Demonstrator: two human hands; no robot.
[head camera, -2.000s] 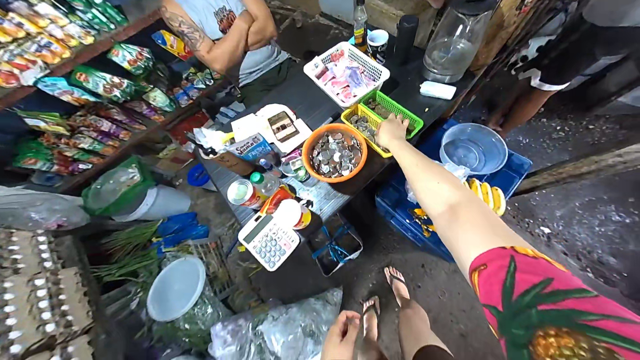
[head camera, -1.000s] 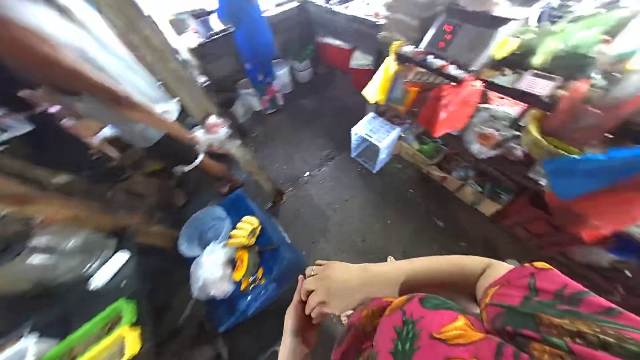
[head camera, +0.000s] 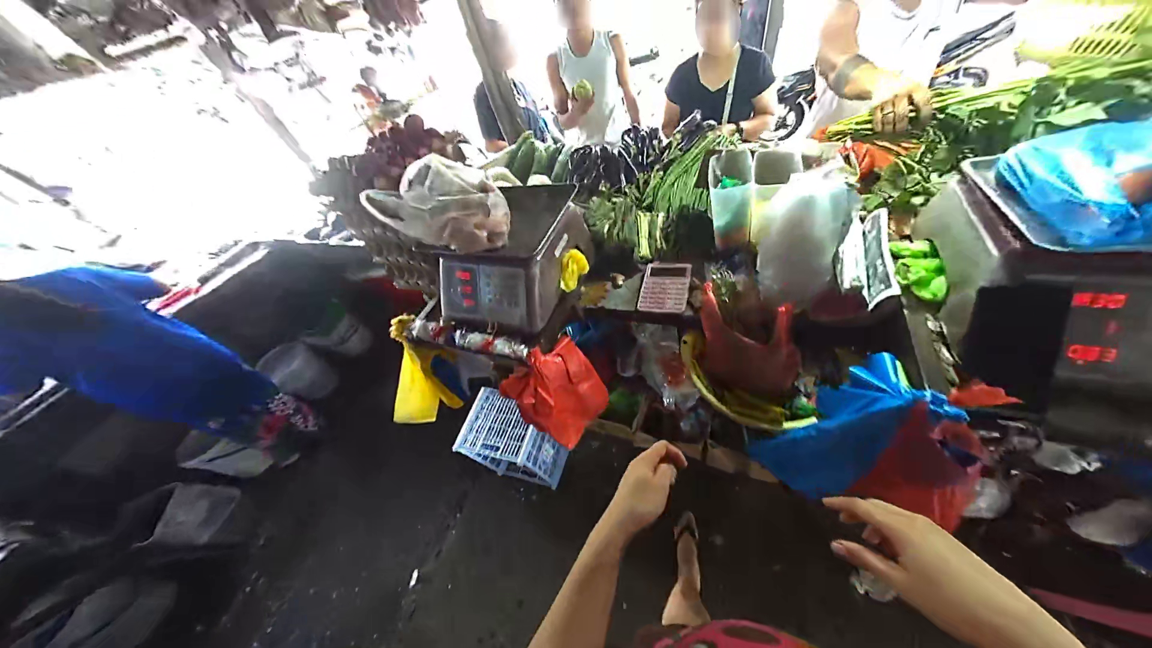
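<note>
My left hand, its fingers loosely curled and nothing in it, hangs over the dark floor below the stall. To the right, my right hand is empty with fingers apart, near blue and red plastic bags. A red plastic bag and a light blue plastic crate lie beyond my left hand. Above them a digital scale carries a clear plastic bag with produce in it. A pink-framed calculator lies at the middle of the stall.
Cucumbers, long green beans and leafy greens line the stall's far side, where several people stand. Another scale holds a blue bag at right. A yellow basket sits below the counter. A blue cloth is at left.
The view has swung from a table with coins to the vegetable stall. My hands, together one second ago, are now apart. My left hand was over a green basket two seconds ago.
</note>
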